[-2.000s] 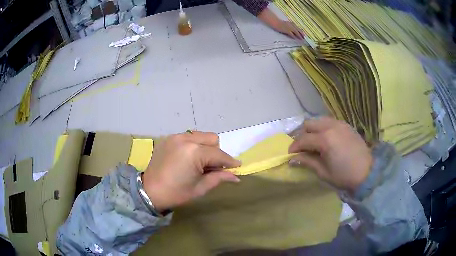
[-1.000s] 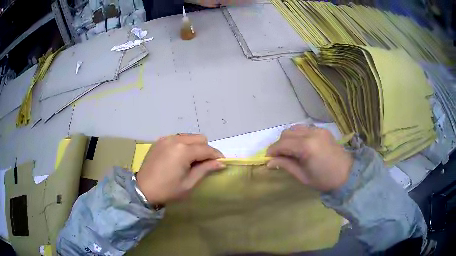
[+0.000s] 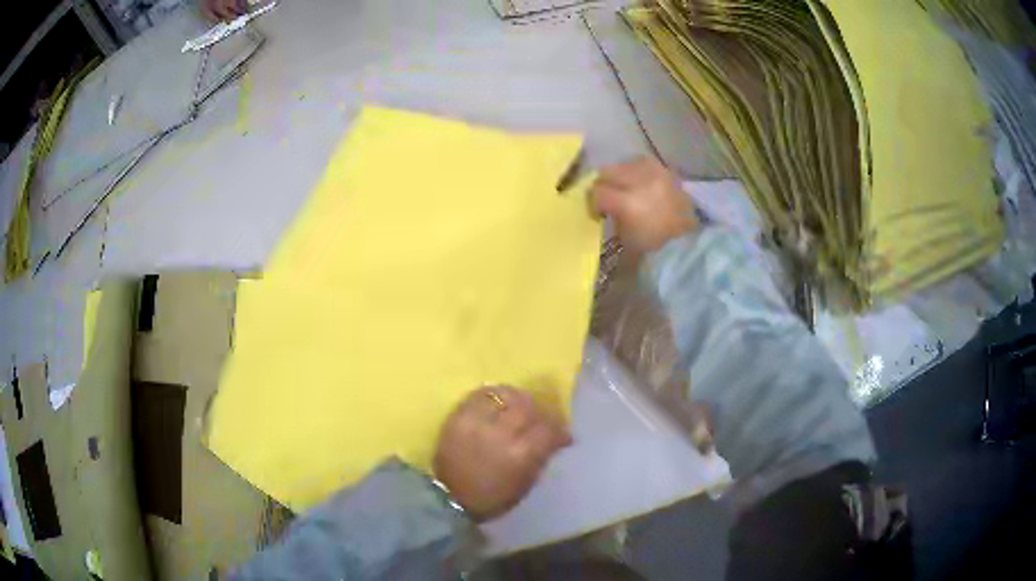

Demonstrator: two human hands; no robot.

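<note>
A large panel lies with its bright yellow face up in front of me, tilted, with its stepped edge at the left. My left hand is on its lower right edge, fingers curled, gripping the edge. My right hand pinches the upper right edge near the corner. A small dark slit or mark shows at that corner. A brownish slab under clear shiny plastic shows right of the panel, partly under my right forearm.
Khaki panels with dark patches overlap at the left. A thick panel stack fans out at the right. Yellow strips and grey sheets lie at the far left. Another person's hand shows at the top.
The panel has turned from khaki face up to yellow face up. My hands have parted; the right moved up and forward, the left down. The view has shifted, and the bottle is out of view.
</note>
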